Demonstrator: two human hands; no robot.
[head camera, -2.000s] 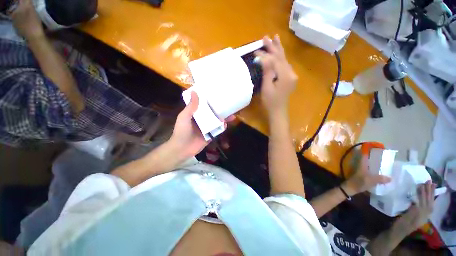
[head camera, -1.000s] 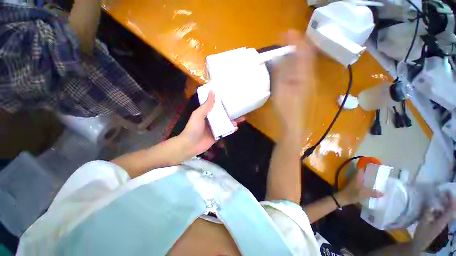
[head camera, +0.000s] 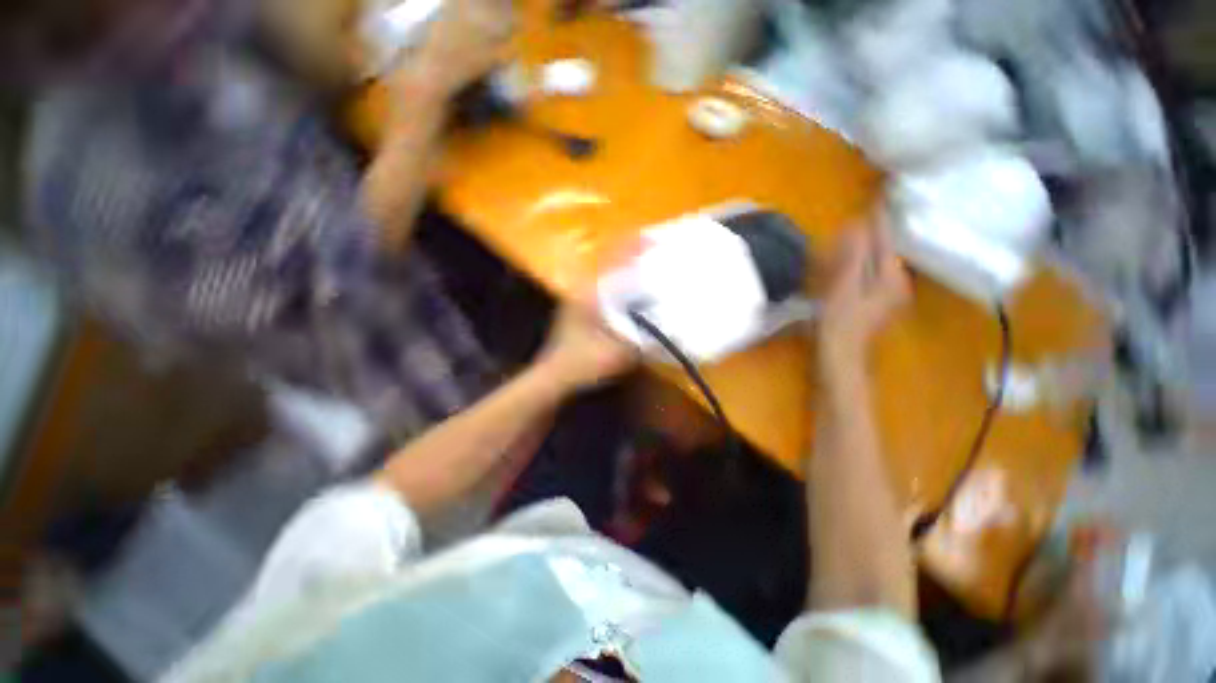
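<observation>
A white security camera (head camera: 696, 286) with a black rounded head (head camera: 771, 255) is in front of me over the orange bench's near edge. Its black cable (head camera: 683, 363) hangs from the body toward me. A white antenna lies along each side of the black head. My left hand (head camera: 594, 344) grips the white body at its left end. My right hand (head camera: 864, 283) is beside the black head, to its right, blurred; I cannot tell whether it touches the camera or holds anything. The whole view is blurred by motion.
Another white camera (head camera: 971, 220) stands at the right on the orange bench (head camera: 600, 220), its black cable curving toward me. A small round white item (head camera: 718, 118) lies at the back. A person in a plaid garment works at the left. White units are piled at the far right.
The view has swung, shifting the bench. The held camera has turned, so its cable and black head now show. My right hand has moved down beside the head.
</observation>
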